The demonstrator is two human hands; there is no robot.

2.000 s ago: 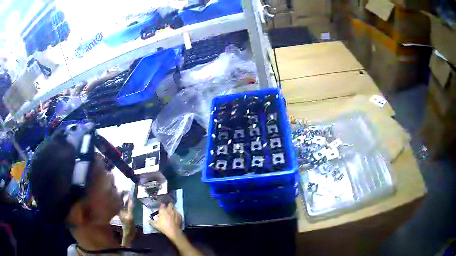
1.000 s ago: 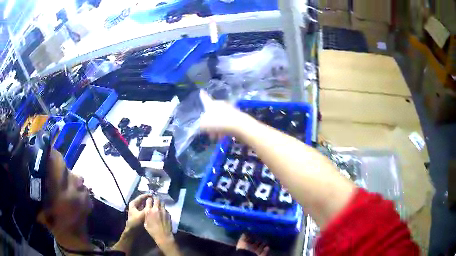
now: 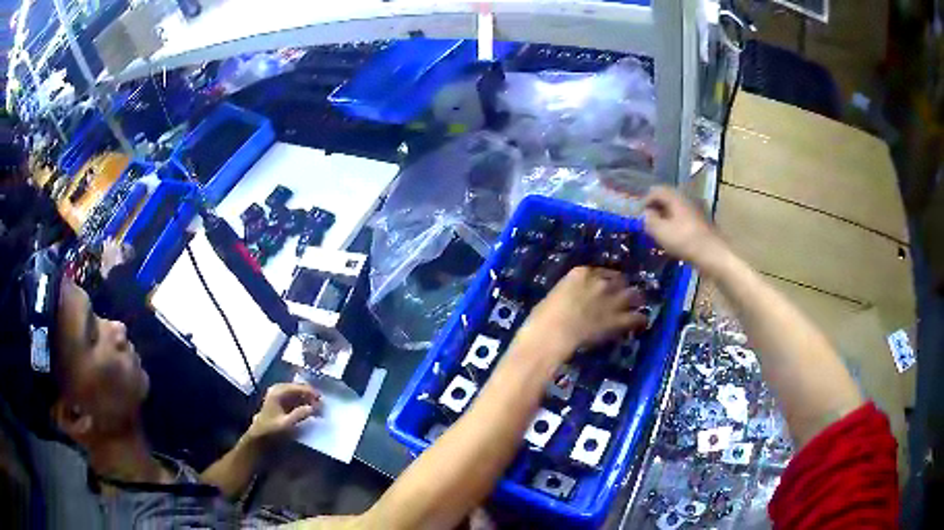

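A deep blue bin (image 3: 424, 375) holds rows of black camera housings; several show a white plate (image 3: 541, 427) with a round hole. My right hand (image 3: 675, 223), below a red sleeve, is at the bin's far right corner with its fingers curled. Whether it grips the rim or a small part cannot be told. Another bare hand (image 3: 595, 307) reaches into the bin over the housings; its arm comes from the lower left and appears to be the neighbouring worker's. Its fingertips are blurred. My left hand cannot be made out.
The neighbour sits left, one hand (image 3: 285, 410) by a white jig (image 3: 318, 350). A dark tool and black parts (image 3: 264, 224) lie on a white board (image 3: 357, 178). Clear plastic bags (image 3: 445, 223) lie behind the bin. Small parts (image 3: 714, 440) and cardboard (image 3: 818, 186) are right. A shelf post (image 3: 673, 104) stands behind.
My right arm came in from the right, swept across the bin, and is now back at its far right corner. The other hand has entered the bin. The view has shifted.
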